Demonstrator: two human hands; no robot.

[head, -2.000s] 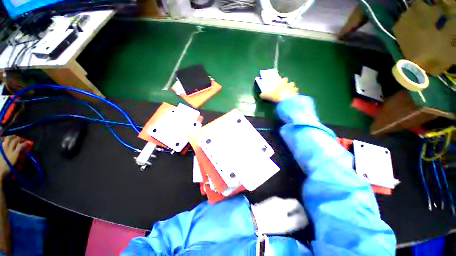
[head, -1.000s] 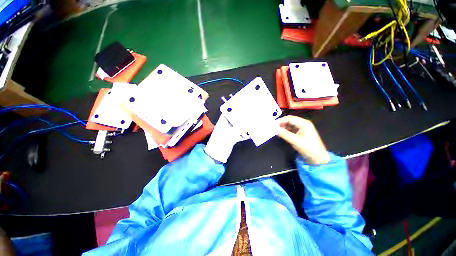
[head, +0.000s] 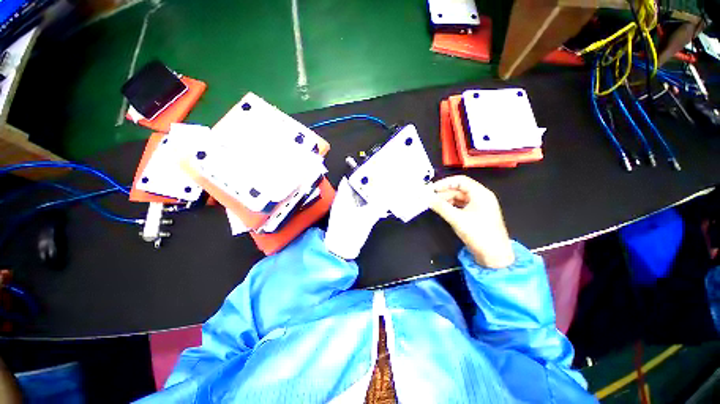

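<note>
A flat white device unit (head: 395, 164) with dark corner dots is held in front of me, tilted, its connectors at the upper left. My left hand (head: 351, 221), in a white glove, grips it from its lower left side; the fingers are partly hidden. A thin white label or paper piece (head: 412, 207) sticks out past the unit's lower edge. My bare right hand (head: 471, 211) pinches at that paper's right corner with thumb and forefinger. A pile of white units (head: 254, 154) with orange-red foam pads (head: 298, 221) lies to the left.
Another unit (head: 499, 118) lies on orange-red pads at right. A white unit (head: 175, 167) on a pad and a silver splitter (head: 154, 224) with blue lines are at left. A black-topped unit (head: 154, 88) lies behind. Yellow and blue cables (head: 624, 87) lie at far right.
Since two seconds ago, my right hand came back from the green surface and the unit appeared between both hands. Over the last second, the unit tilted slightly and the right hand shifted slightly left.
</note>
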